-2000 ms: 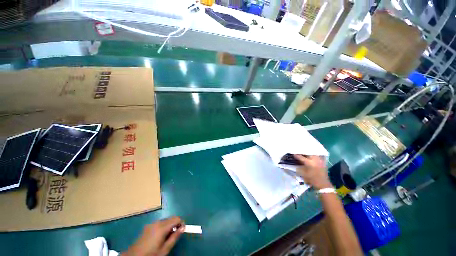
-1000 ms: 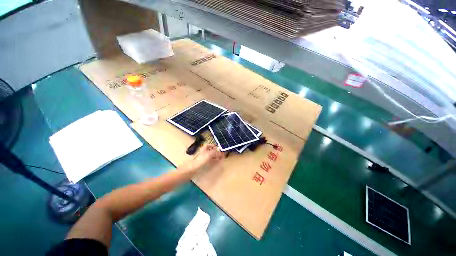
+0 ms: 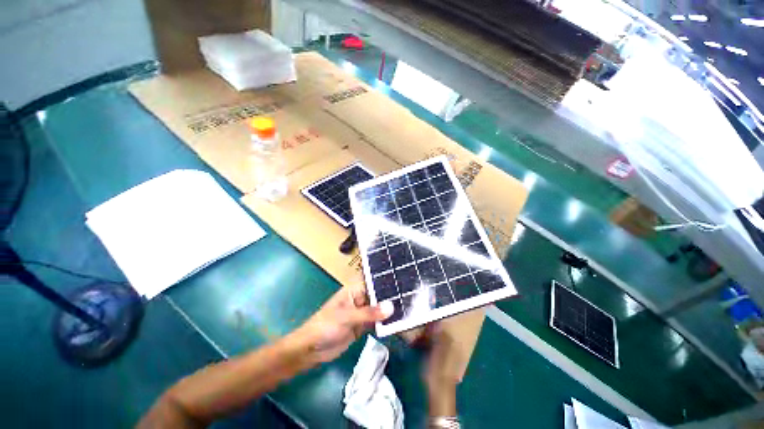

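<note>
My left hand (image 3: 339, 325) grips a framed solar panel (image 3: 431, 239) by its lower left corner, thumb on the front, and holds it tilted above the cardboard sheet. Light glares across its grid. My right hand (image 3: 442, 356) is blurred below the panel's bottom edge, its fingers partly hidden; whether it touches the panel is unclear. Another panel (image 3: 331, 194) lies on the cardboard (image 3: 310, 138), partly covered by the held one, with a black lead beside it. A crumpled white cloth (image 3: 371, 390) lies on the bench below my hands.
A stack of white sleeves (image 3: 172, 230) lies at left, near a black fan base (image 3: 99, 325). An orange-capped clear bottle (image 3: 268, 163) and a white stack (image 3: 247, 60) stand on the cardboard. A panel (image 3: 584, 324) lies at right beyond a pale rail. White packets (image 3: 599, 417) show at the bottom right.
My left hand has lifted a panel off the cardboard towards me. The view has swung left from the sleeved packets, and my right hand has come back into view beside the panel.
</note>
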